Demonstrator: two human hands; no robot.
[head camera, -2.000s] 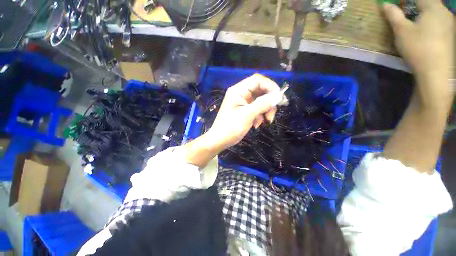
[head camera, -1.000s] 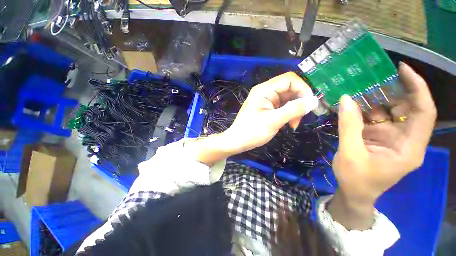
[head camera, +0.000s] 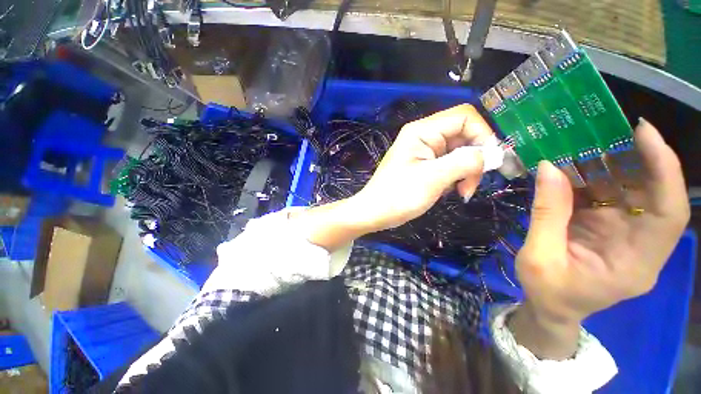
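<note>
My right hand (head camera: 599, 231) holds a green PCB panel (head camera: 567, 111) by its lower edge between thumb and fingers. The panel has several joined units, with silvery connectors along its upper left edge. My left hand (head camera: 430, 165) pinches a cable end between thumb and index finger, which has a whitish covering. Short coloured wire cores (head camera: 507, 144) stick out of the pinch at the panel's lower left corner; I cannot tell whether they touch it. The soldering iron (head camera: 478, 35) points down over the bench edge, above and left of the panel, with a thinner tube beside it.
A blue bin (head camera: 369, 91) of black cables with bare ends lies below my hands. Another pile of black cables (head camera: 192, 177), with some green boards, is at left. Cables hang from the bench edge (head camera: 384, 29). A blue stool (head camera: 73, 165) and a cardboard box (head camera: 73, 262) stand on the floor at left.
My right hand came from the bench at upper right and now holds the green panel. My left hand moved right with the wire end, to the panel's corner. Both shifted slightly right in the last second.
</note>
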